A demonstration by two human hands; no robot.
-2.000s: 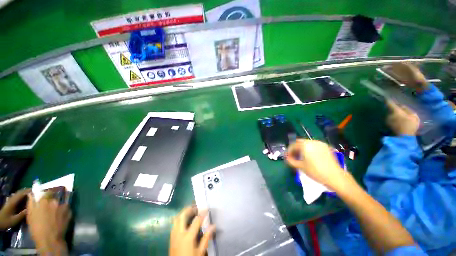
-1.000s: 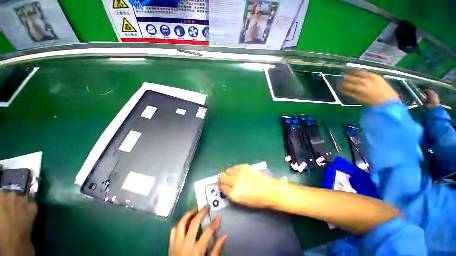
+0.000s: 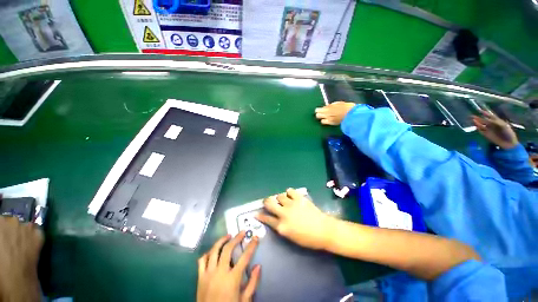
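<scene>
A dark grey tablet back cover (image 3: 295,265) lies camera side up on a white backing sheet (image 3: 235,216) in front of me, its lower end cut off by the picture's edge. My left hand (image 3: 227,270) rests at the cover's left edge, fingertips on the camera lens rings (image 3: 249,227). My right hand (image 3: 298,219) lies on the cover's top edge, fingertips beside the rings. Both hands look bare. My right fingers hide part of the camera corner, so I cannot tell if a thin piece is under them.
An inner-side-up cover (image 3: 177,174) lies on a white sheet at left centre. Dark trim strips (image 3: 342,165) and a blue parts bin (image 3: 392,206) lie at right. A neighbour's blue sleeve (image 3: 407,153) reaches across behind them. Another hand (image 3: 20,253) is at far left.
My right hand has gone from the trim strips to the camera corner, and my left hand has moved up to it. The neighbour's arm has reached left across the bench.
</scene>
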